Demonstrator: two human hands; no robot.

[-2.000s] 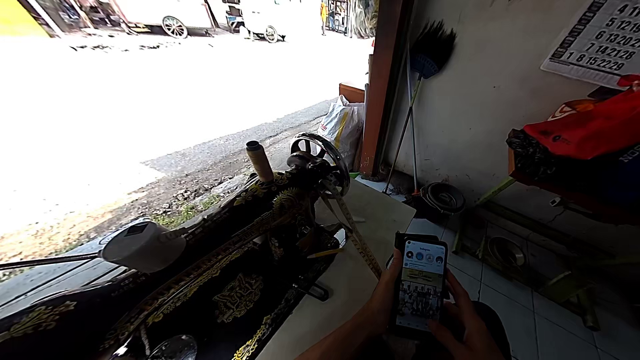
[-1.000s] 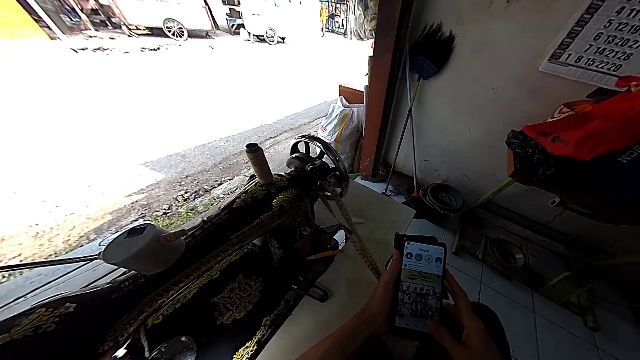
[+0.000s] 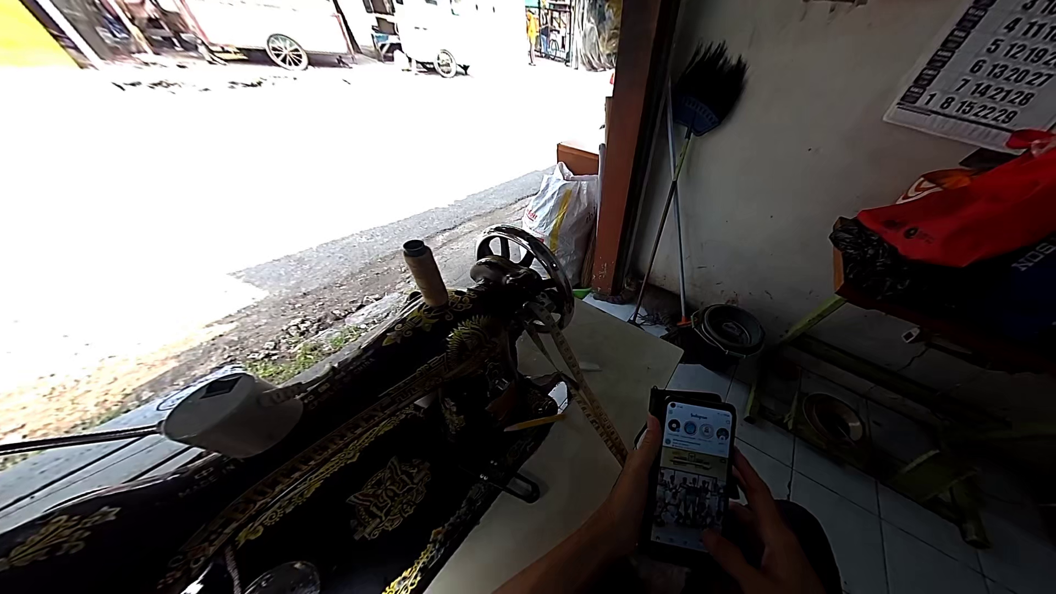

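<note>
Upright at the lower right is a smartphone (image 3: 691, 474) with a lit screen showing a group photo. My left hand (image 3: 623, 503) grips its left edge. My right hand (image 3: 763, 532) holds its right side, with the thumb over the lower part of the screen. To the left stands a black sewing machine (image 3: 388, 495) with gold ornament, a metal handwheel (image 3: 528, 264) and a thread cone (image 3: 425, 274) on top. A tape measure (image 3: 590, 404) hangs from near the wheel down across the pale tabletop (image 3: 528, 528). A white lamp-like fitting (image 3: 235, 412) sits on the machine's arm.
A broom (image 3: 701, 95) leans on the wall beside a brown post (image 3: 631, 148). Past the machine, a white sack (image 3: 565, 210) stands near the roadside. Right of the phone are a dark bucket (image 3: 726, 334), a green-framed bench (image 3: 883, 379) bearing a red bag (image 3: 949, 219), and a wall calendar (image 3: 982, 74).
</note>
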